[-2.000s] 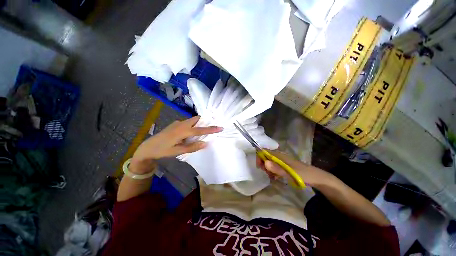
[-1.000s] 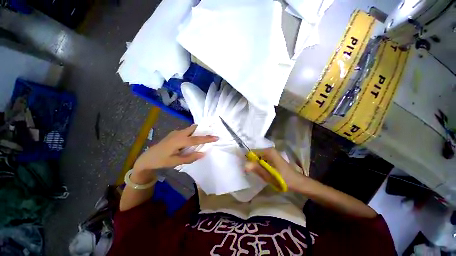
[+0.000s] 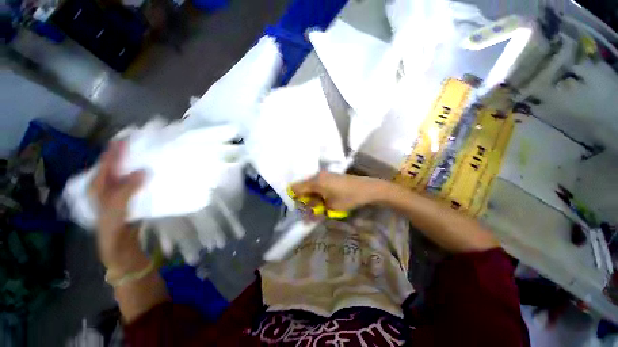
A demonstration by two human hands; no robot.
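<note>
My left hand, blurred, is raised at the left and grips the fanned bundle of white pieces. My right hand is in front of my lap with the yellow handles of the scissors in it; the blades cannot be made out. More white pieces hang from the table edge down to my right hand. A narrow white piece sticks out below that hand. Whether the bundle is joined to the hanging pieces is too blurred to tell.
A tray with yellow "PIT" bands sits on the pale table at the right. White cloth lies on the table. Small tools lie near its right edge. A blue crate is partly covered at the top. A tan apron covers my lap.
My left hand has lifted the bundle away from my lap to the left. My right hand has moved slightly left and up with the scissors. The view has shifted, and the apron is more exposed.
</note>
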